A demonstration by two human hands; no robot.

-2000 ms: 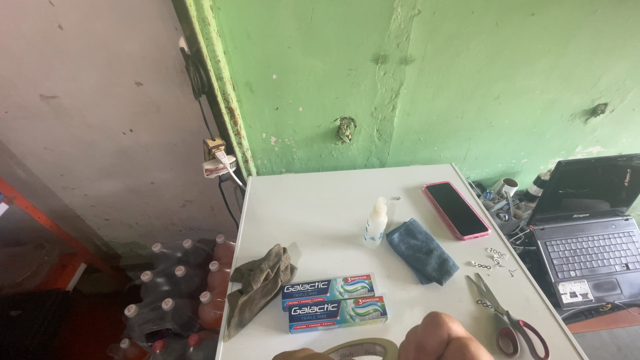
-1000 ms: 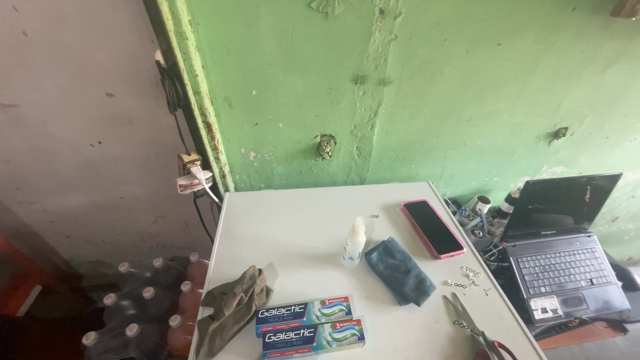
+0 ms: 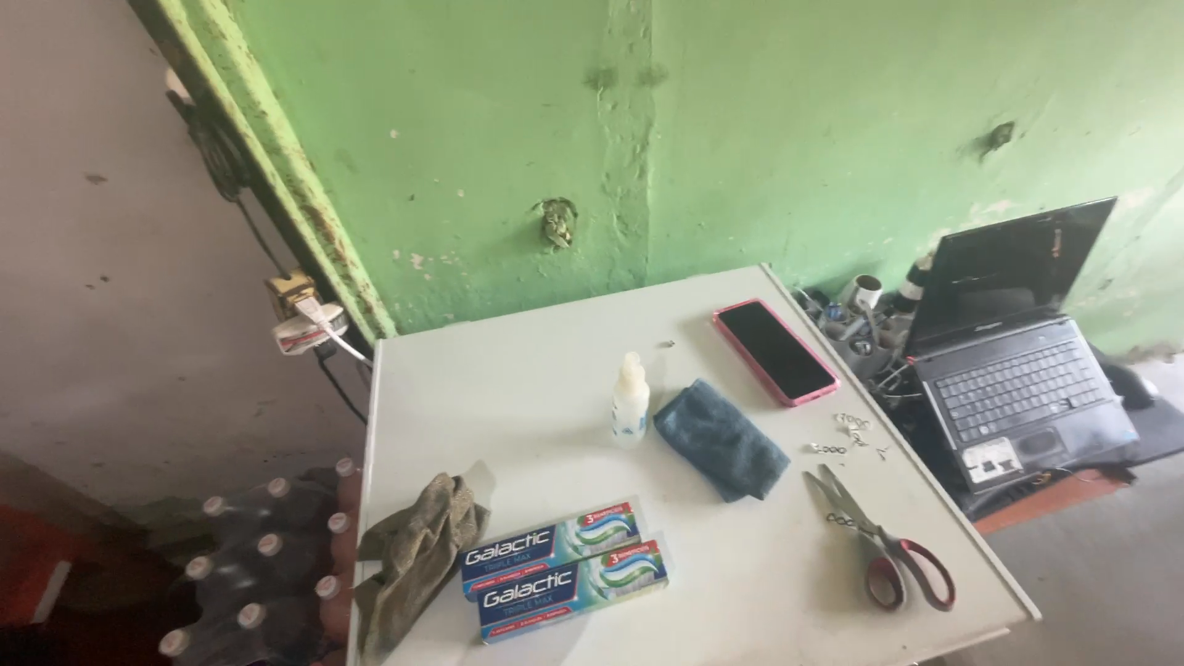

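Observation:
Neither my left hand nor my right hand shows in the head view now. On the white table (image 3: 555, 388) two Galactic toothpaste boxes (image 3: 573, 592) lie side by side near the front. A crumpled brown-green cloth (image 3: 421, 555) rests at the left edge. A small translucent bottle (image 3: 631, 402) stands upright beside a folded blue cloth (image 3: 721, 439). Behind the cloth, to the right, lies a smartphone in a pink case (image 3: 777, 351). Scissors with red and dark handles (image 3: 883, 546) lie partly open at the right, next to several small metal pieces (image 3: 851, 427).
An open black laptop (image 3: 1017, 379) sits right of the table, beside a cluster of tubes and cables (image 3: 860, 324). Capped bottles (image 3: 268, 564) stand on the left below the tabletop. A plug adapter with cables (image 3: 310, 324) hangs by the green wall (image 3: 481, 120).
Two seconds ago both hands were at the bottom edge, around a roll of tape. Hands and roll are now out of view. The objects on the table lie as before.

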